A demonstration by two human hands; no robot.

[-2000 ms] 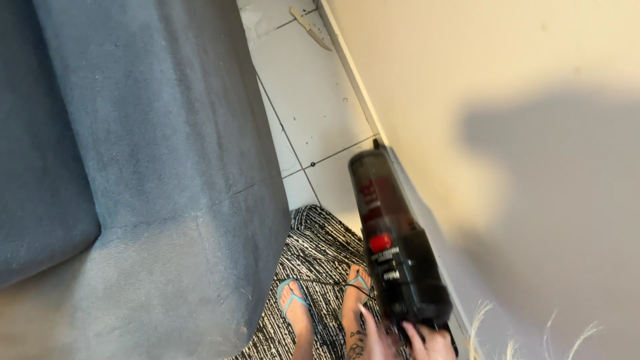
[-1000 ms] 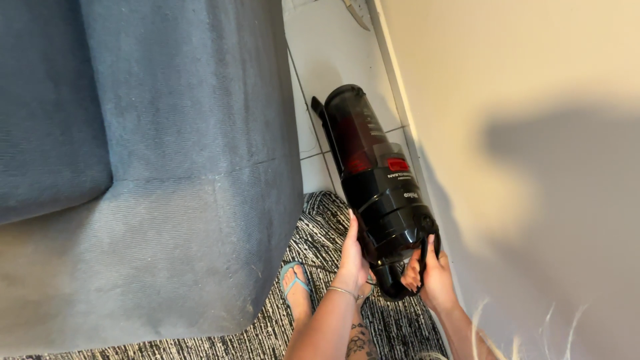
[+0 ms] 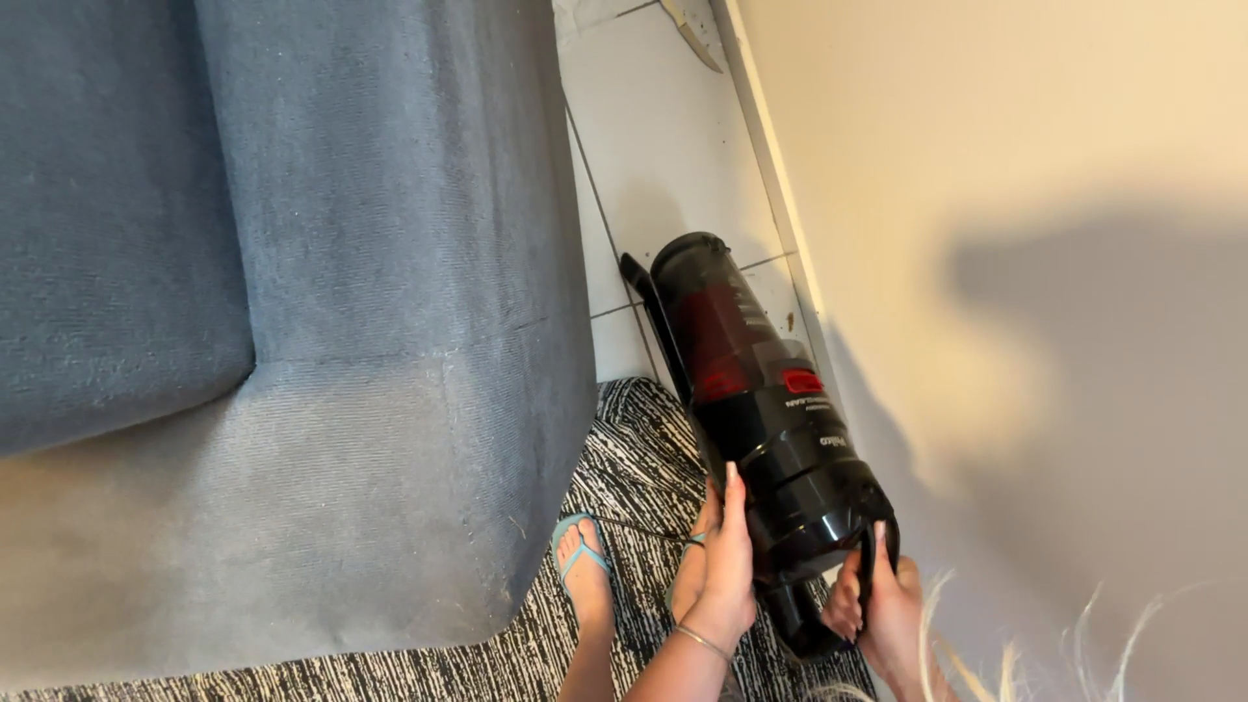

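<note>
A black Philco handheld vacuum cleaner (image 3: pixel 780 458) with a clear dust container and a red button is held slanting above the rug and tiles, its container end pointing up the view. My left hand (image 3: pixel 726 556), with a thin bracelet at the wrist, supports the left side of its body, thumb along the casing. My right hand (image 3: pixel 877 595) is closed around the looped handle at the lower end. A narrow black part lies along the container's left side.
A blue-grey sofa (image 3: pixel 390 292) fills the left. A beige wall (image 3: pixel 1024 117) with a skirting board stands right. Below are white floor tiles (image 3: pixel 653 127) bearing crumbs and a pale curved object (image 3: pixel 694 39), a black-and-white rug (image 3: pixel 624 458), a cord and my feet in blue flip-flops (image 3: pixel 581 556).
The vacuum has turned from its first slant, and its left side shows more. My left hand, partly hidden two seconds ago, now shows along the body.
</note>
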